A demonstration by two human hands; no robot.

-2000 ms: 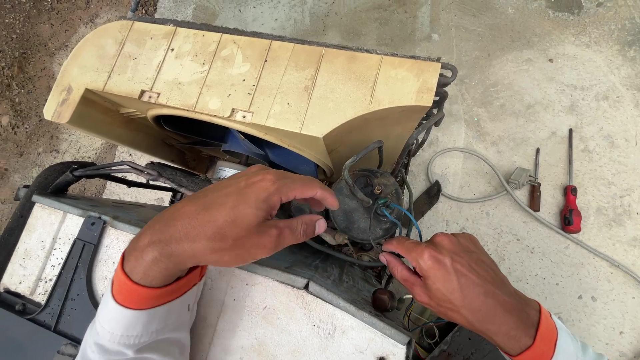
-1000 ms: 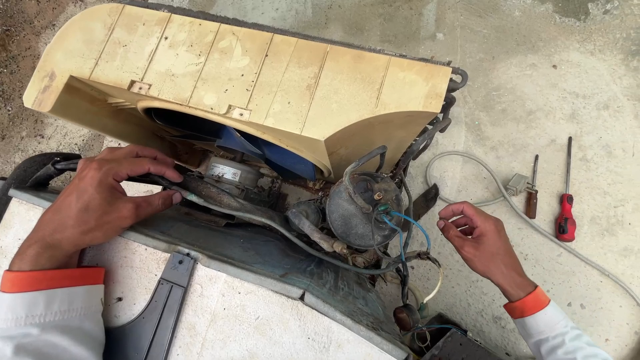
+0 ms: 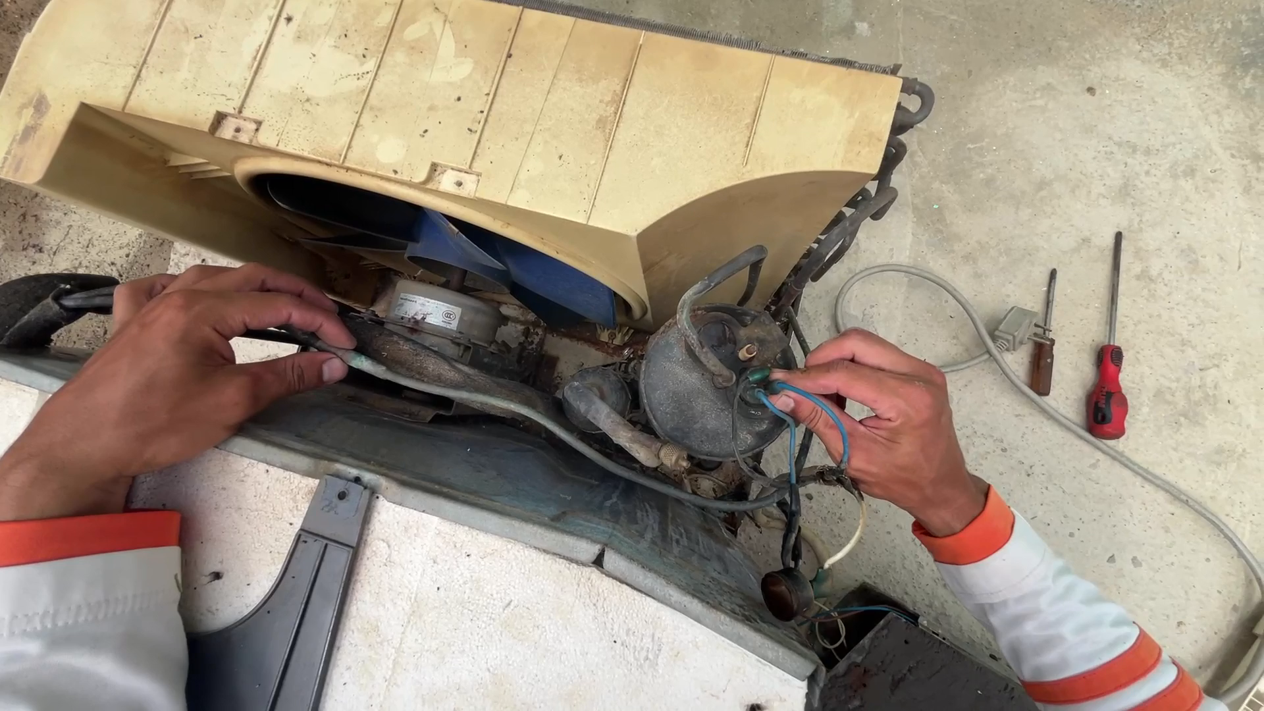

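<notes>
My left hand pinches a grey cable between thumb and fingers, near the fan motor. That cable runs right, past the front of a black compressor. At the compressor's top, my right hand has its thumb and forefinger closed on a green-sleeved wire connector at the terminals. Blue wires loop from there beside my fingers. A round dark brown part hangs on wires below.
A beige fan shroud with blue fan blades stands behind. White foam and a dark plastic bracket lie in front. On the concrete at right are a red-handled screwdriver, a brown-handled screwdriver and a grey power cord.
My left hand has gone from beside the compressor to the cable at left. My right hand, apart from the compressor one second ago, is now at its terminals.
</notes>
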